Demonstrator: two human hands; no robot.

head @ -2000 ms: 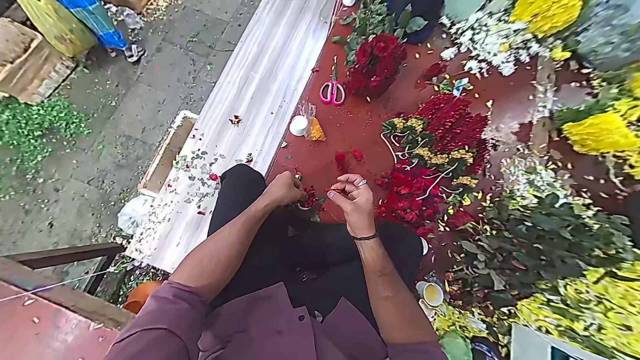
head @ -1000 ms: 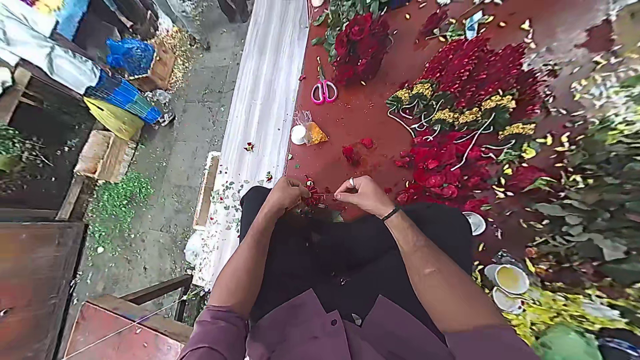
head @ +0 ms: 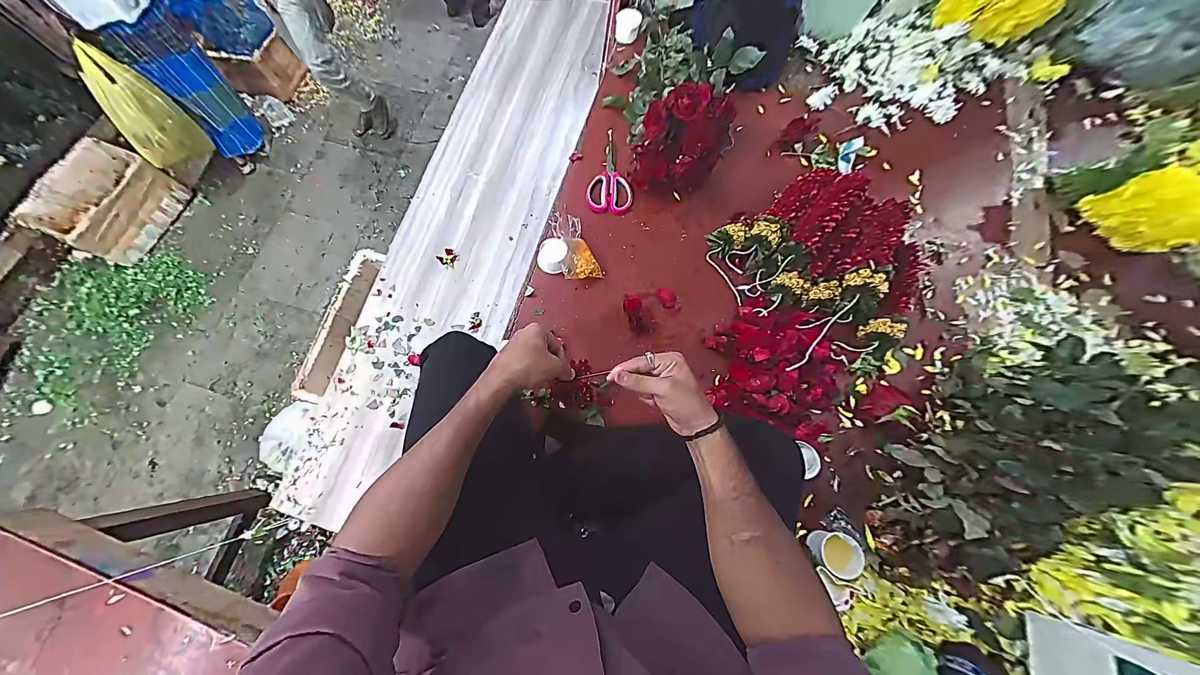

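Note:
Over my lap, my left hand (head: 532,359) and my right hand (head: 667,389) pinch a thin reddish strand (head: 592,376), which runs taut between them. Small dark red flowers (head: 579,386) lie just behind and below the strand. Loose red petals (head: 637,307) are on the red surface ahead. Right of my right hand is a heap of red roses (head: 773,366), touching garlands of red petals (head: 839,220) with yellow flower bands and white cords. Pink-handled scissors (head: 609,190) lie farther ahead, beside a bunch of red roses (head: 684,131). A white spool-like object (head: 553,254) stands by a bag of orange bits (head: 586,261).
A white cloth strip (head: 497,141) with leaf scraps runs along the left. Leafy stems (head: 1012,441) and a cup of yellowish liquid (head: 841,555) are at the right. White flowers (head: 919,75) lie ahead. A person's legs (head: 323,56) show on the paving, near a foam box (head: 112,197).
Both hands stay close together over my lap. A person's legs now show at the upper left. The view has turned between frames.

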